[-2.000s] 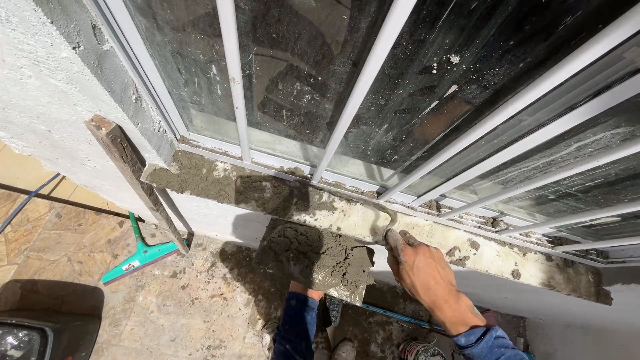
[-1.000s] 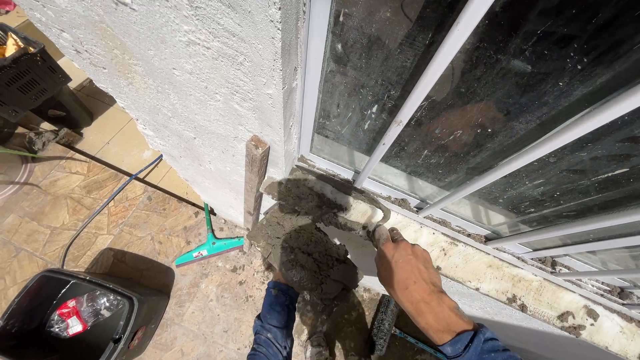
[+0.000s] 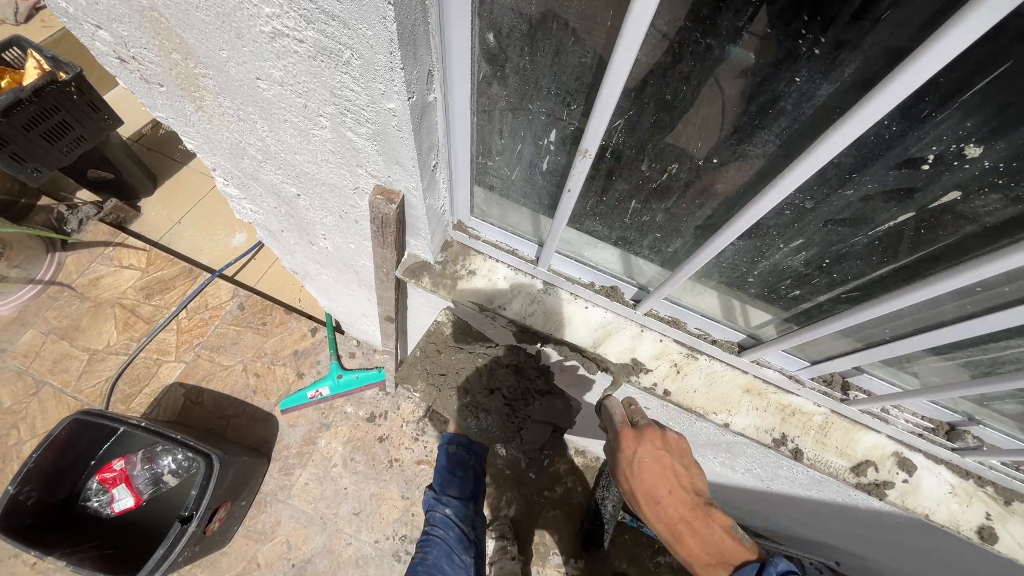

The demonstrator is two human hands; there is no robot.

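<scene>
My left hand (image 3: 453,428) is almost wholly hidden beneath a flat mortar board (image 3: 428,352), which it holds up below the window sill. A heap of wet grey mortar (image 3: 512,400) lies on the board, partly in shadow. My right hand (image 3: 640,440) grips the handle of a trowel (image 3: 614,382) beside the board's right side, at the sill's front edge; the blade is hard to make out against the mortar. The pale window sill (image 3: 688,352) carries thin mortar smears at its left end and scattered crumbs to the right.
A wooden batten (image 3: 387,272) stands against the white wall (image 3: 320,144) at the sill's left end. Near its foot is a green squeegee (image 3: 340,384). A black bin (image 3: 204,496) stands lower left, a black crate (image 3: 52,120) upper left. White bars (image 3: 808,176) cross the window.
The thick mortar seen on the sill's left end is gone, leaving thin smears. My right hand has moved from over the sill to its front edge. The view has swung left.
</scene>
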